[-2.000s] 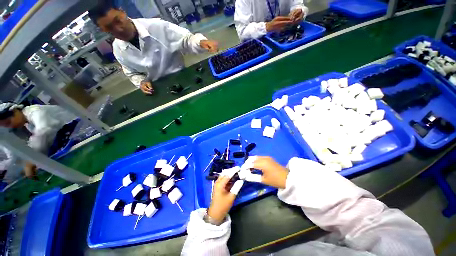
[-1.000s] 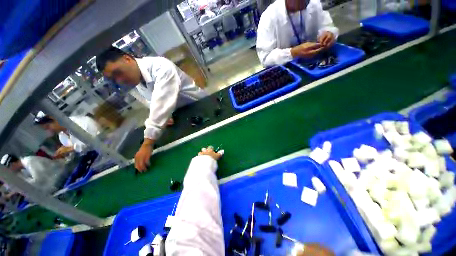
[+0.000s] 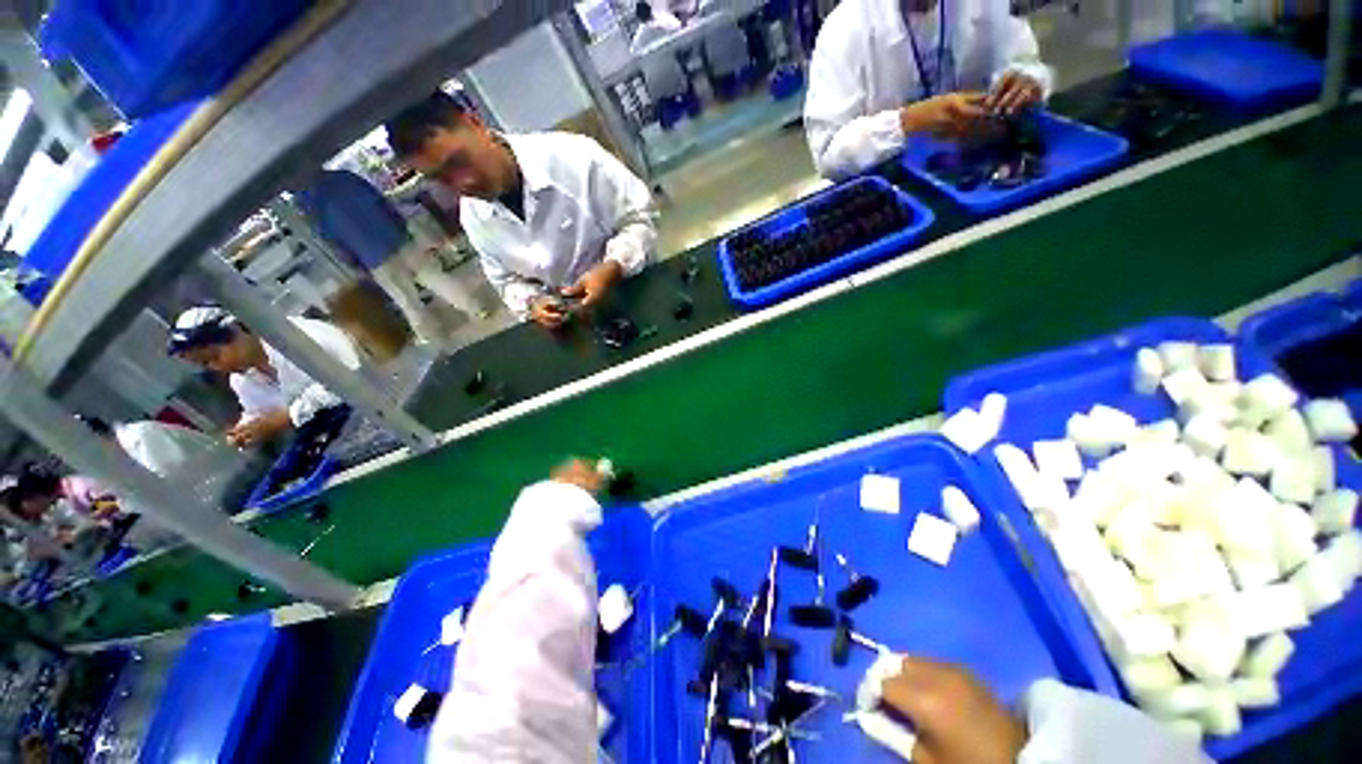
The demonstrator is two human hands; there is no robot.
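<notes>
My left hand reaches over the green belt beyond the trays, palm down. A black part is right at its white-covered fingertips; whether it is gripped cannot be told. My right hand is low over the middle blue tray, with white at its fingertips beside the pile of black parts with thin leads; what it holds is unclear. White covers are heaped in the right tray. Joined white-and-black pieces lie in the left tray, partly hidden by my left sleeve.
Several white covers lie loose in the middle tray's far right part. Across the belt, two people in white coats work beside blue trays. A grey metal post slants down at the left. Another blue tray stands at the lower left.
The view has shifted. My left hand left the middle tray, reached out over the belt and now sits further left along it. My right hand stays at the middle tray.
</notes>
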